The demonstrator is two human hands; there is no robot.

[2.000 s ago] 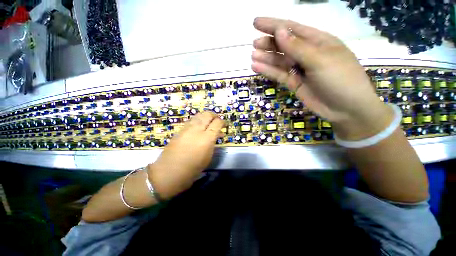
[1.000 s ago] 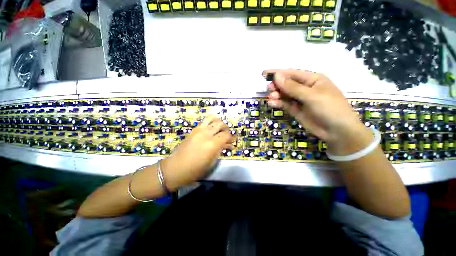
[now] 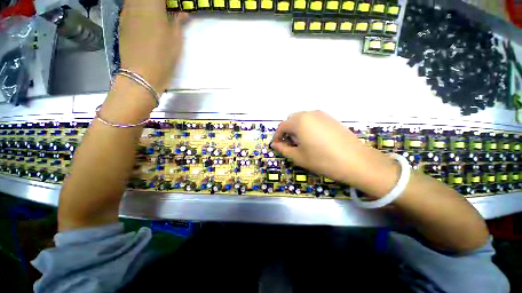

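Observation:
The long tan circuit board panel (image 3: 200,169) runs across the view, full of small parts. Yellow-topped transformers (image 3: 301,178) stand on its middle and right part. My right hand (image 3: 312,143) is over the middle of the panel, fingertips together and low at the boards; whether a part is between them is hidden. My left hand (image 3: 150,34) is blurred and reaches to the top edge of the view, over the bin of small dark parts, which it mostly covers. Its fingers are not clear, so I cannot tell whether it holds anything.
Rows of yellow-and-black transformers (image 3: 330,26) stand on the white worktop (image 3: 246,63) behind the line. A loose pile of black components (image 3: 458,60) lies to their right, with something green beside it. A clear plastic bag (image 3: 14,60) is at far left. A metal edge (image 3: 229,213) runs along the front.
My left hand has moved from the panel up and back to the dark parts bin. My right hand, which held a small black component above the line, has come down onto the boards.

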